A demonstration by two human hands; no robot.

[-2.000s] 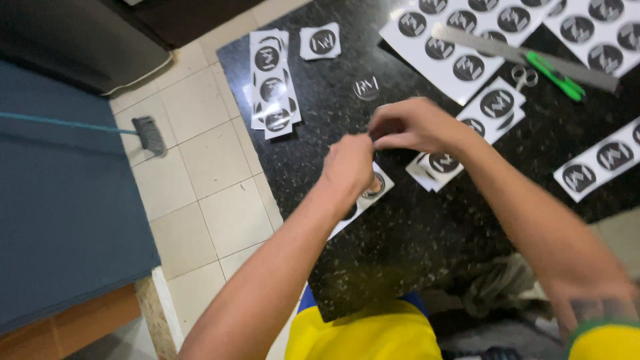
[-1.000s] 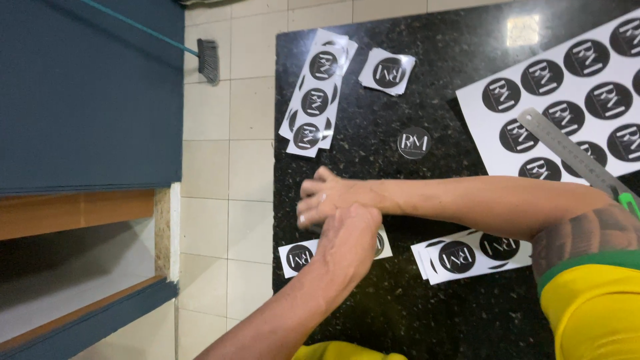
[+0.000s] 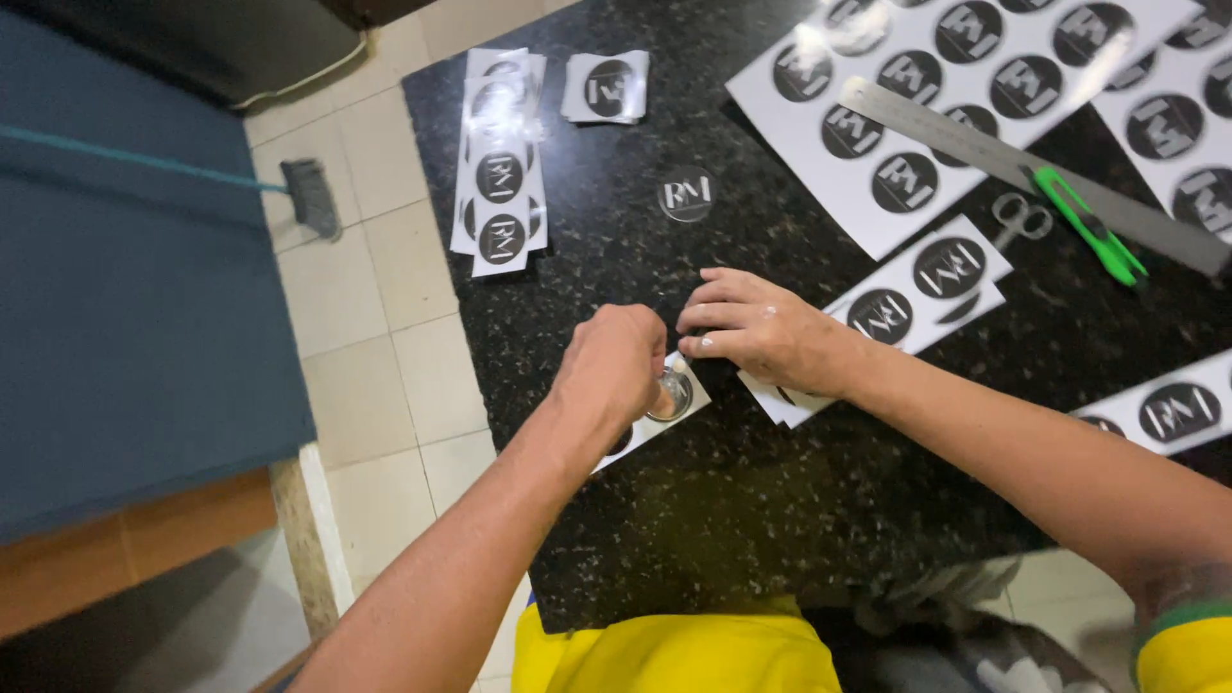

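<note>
My left hand (image 3: 616, 361) is bent over a white sticker strip (image 3: 695, 393) near the counter's left side, its fingertips on a round, clear-looking disc (image 3: 671, 395) that lies over one black circle. Whether the fingers grip the disc or only press on it is hard to tell. My right hand (image 3: 746, 322) rests just to the right with spread fingers and holds nothing visible; its wrist lies by a stack of sticker strips (image 3: 881, 318). A clear round disc with white lettering (image 3: 687, 194) lies on the black granite above both hands.
Sticker strips (image 3: 500, 178) and a small stack of square stickers (image 3: 606, 89) lie at the upper left. Large sticker sheets (image 3: 866, 173), a steel ruler (image 3: 962, 140), a green utility knife (image 3: 1088, 226) and scissors (image 3: 1020, 219) are at the right. Another strip (image 3: 1179, 414) lies lower right.
My hands and forearms were crossed over the strip one second ago; now they are apart, the right one back on the right side. The view has turned.
</note>
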